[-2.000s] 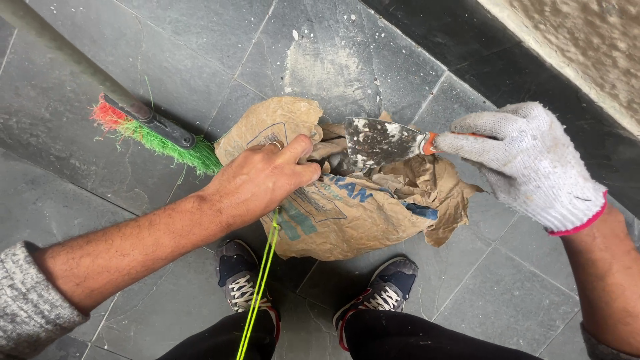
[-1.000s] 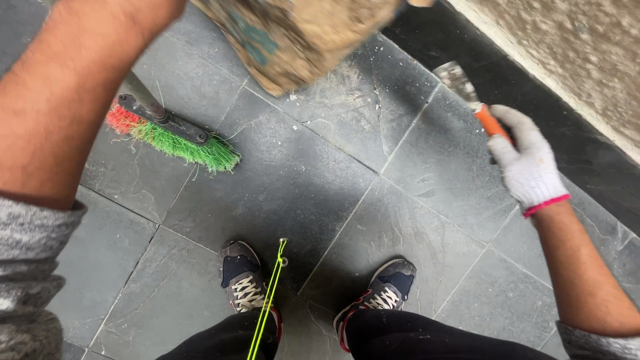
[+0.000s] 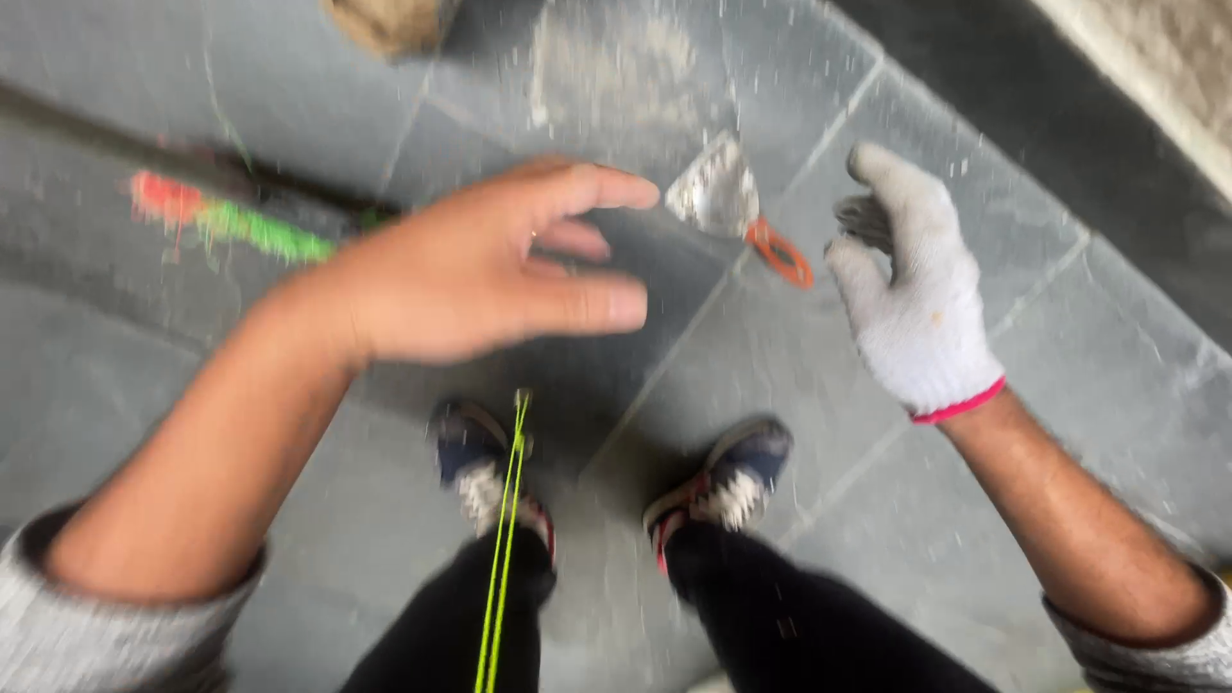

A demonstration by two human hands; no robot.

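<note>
A scraper with a flat, stained metal blade (image 3: pixel 717 190) and an orange handle lies between my two hands, touching neither; whether it rests on the floor or is in the air cannot be told from the blur. Bare and blurred, my left hand (image 3: pixel 496 260) is held with fingers and thumb apart, its fingertips just left of the blade. My right hand (image 3: pixel 910 279), in a white knit glove with a pink cuff, has its fingers curled apart to the right of the orange handle. At the top edge, part of the brown paper bag (image 3: pixel 390 24) shows.
A broom with red and green bristles (image 3: pixel 260 229) is at the left, partly behind my left arm. Pale dust (image 3: pixel 616 67) marks the grey floor tiles. A dark skirting (image 3: pixel 1059 106) runs along the wall at upper right. A yellow-green cord (image 3: pixel 504 539) hangs above my shoes.
My right hand has let go of the scraper. My left hand has come down from the top, empty. The paper bag, in my left hand two seconds ago, now shows only at the top edge.
</note>
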